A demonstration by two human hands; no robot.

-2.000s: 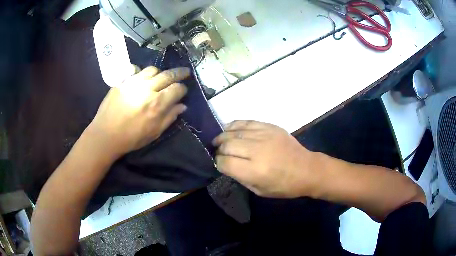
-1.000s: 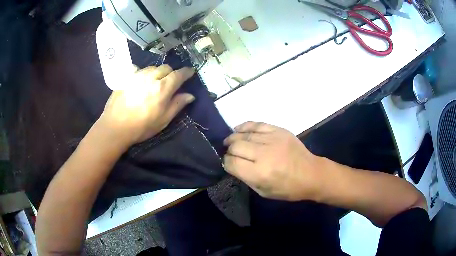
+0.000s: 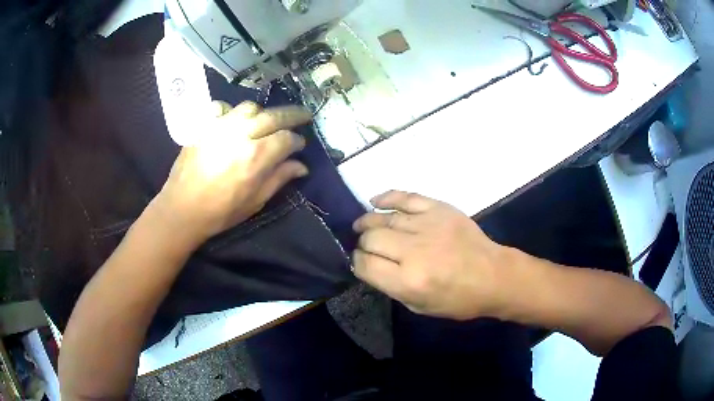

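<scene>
A dark garment (image 3: 258, 258) lies across the white table, with a pale stitched edge along its right side and a few loose threads near the middle of that edge. Its upper end runs under the needle area of the cream-white sewing machine (image 3: 274, 31). My left hand (image 3: 235, 164) lies on the cloth just below the needle area, fingers pressed on it and pointing right. My right hand (image 3: 427, 254) pinches the garment's edge at its lower right corner. The needle tip is hidden.
Red-handled scissors (image 3: 583, 51) lie at the upper right of the table. A white oval attachment (image 3: 180, 90) stands left of the needle. A small brown scrap (image 3: 393, 41) lies on the machine bed. A fan (image 3: 701, 235) is at the right edge.
The whole view has shifted slightly. My right hand's fingers have loosened a little at the edge. My left hand remains on the cloth near the needle.
</scene>
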